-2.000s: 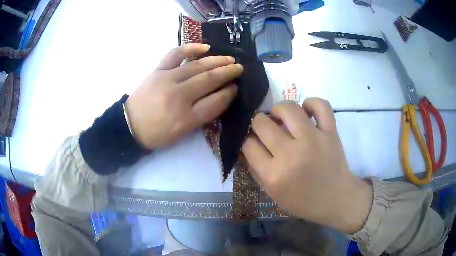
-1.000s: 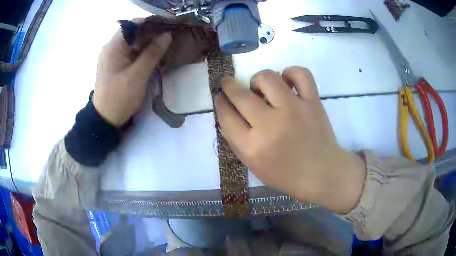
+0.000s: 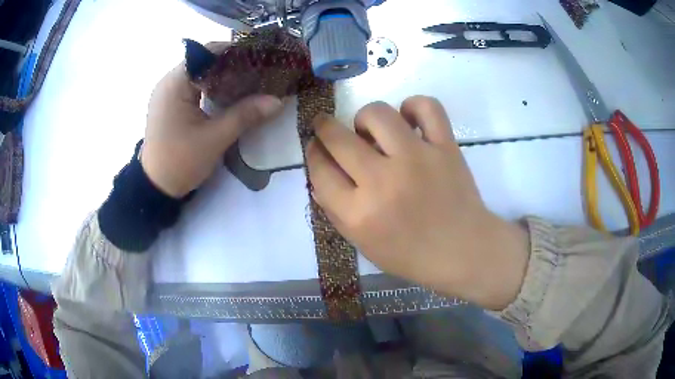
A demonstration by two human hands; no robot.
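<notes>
A dark red-brown plaid tweed piece lies bunched left of the round blue-grey machine part, with a black tip at its left end. My left hand holds it, thumb on top; some fingers are hidden beneath it. A narrow brown tweed strip runs from the machine straight down over the front table edge. My right hand pinches the strip's upper part between thumb and fingers, the other fingers curled. The presser foot area is at the top, partly hidden.
Black thread snips lie right of the blue-grey round part. Scissors with yellow and red loops lie at the right. A grey hooked plate lies left of the strip. A ruler edges the table. Tweed strips lie far left.
The piece has turned from black side up under both hands to plaid side up in my left hand. My right hand has moved left and pinches the strip. The view has shifted slightly.
</notes>
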